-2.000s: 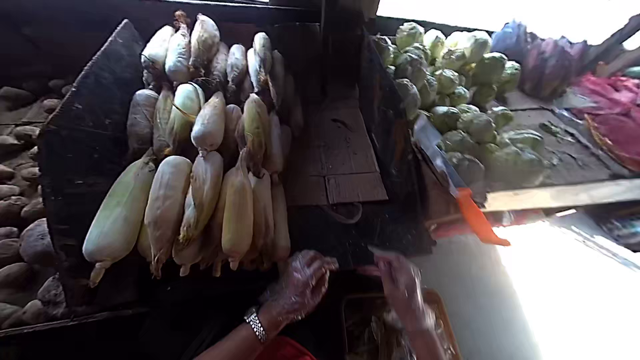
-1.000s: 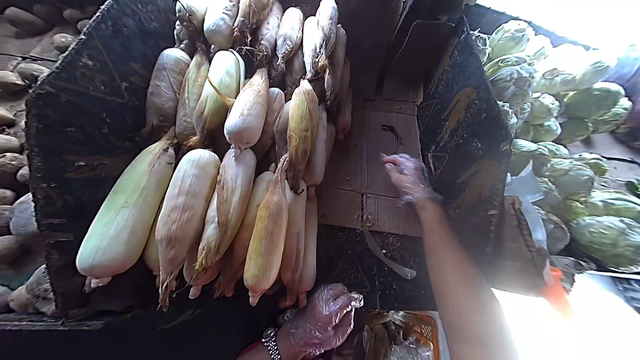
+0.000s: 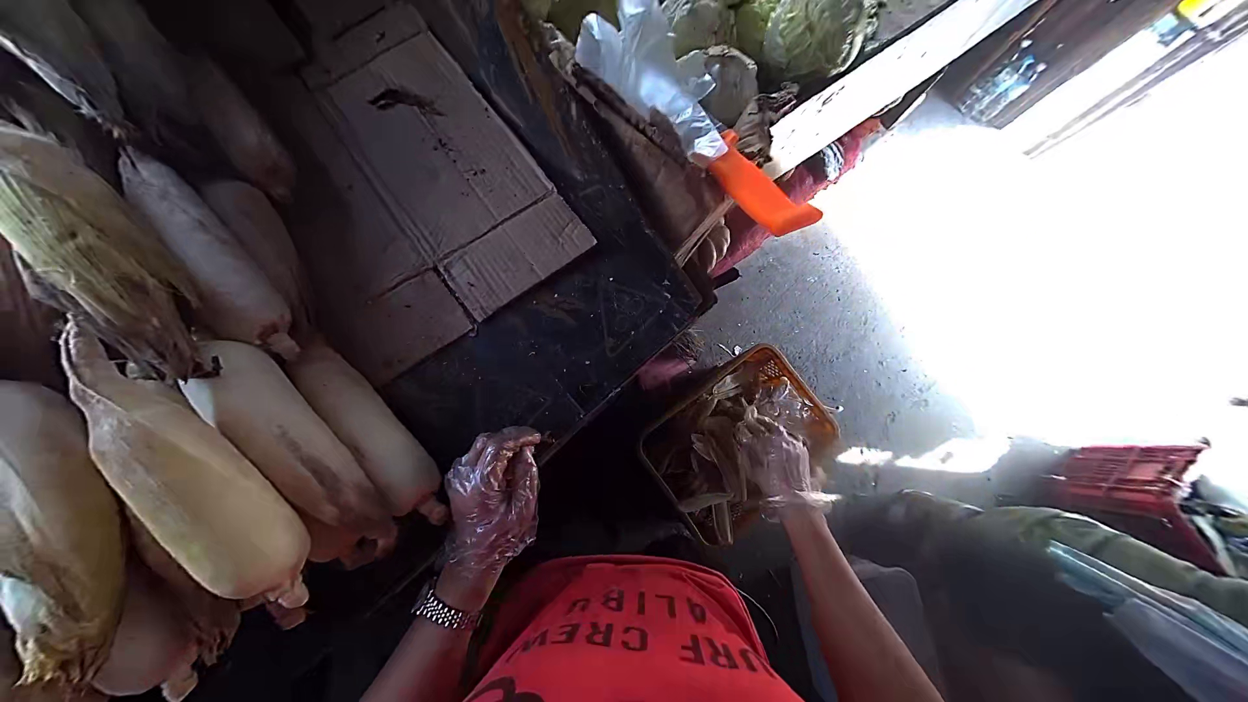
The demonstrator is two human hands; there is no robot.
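My left hand (image 3: 493, 497), in a clear plastic glove, is raised with its fingers curled near the dark table edge, right of the piled ears of corn in husks (image 3: 200, 473). Whether it holds anything is not plain. My right hand (image 3: 775, 458), gloved too, reaches down into an orange plastic basket (image 3: 801, 380) of loose corn husks (image 3: 717, 453). Its fingers are among the husks, so its grip is hidden. A flattened cardboard sheet (image 3: 429, 166) lies on the dark surface beside the corn.
An orange-handled knife (image 3: 760, 185) with plastic over its blade end juts past the stall edge at upper right, near green cabbages (image 3: 814, 34). A red plastic crate (image 3: 1121, 487) stands on the floor at right. The dark board's corner lies between cardboard and basket.
My right hand has moved from above the cardboard down into the basket of husks. My left hand stays near the table edge. The view has turned strongly toward the right and down.
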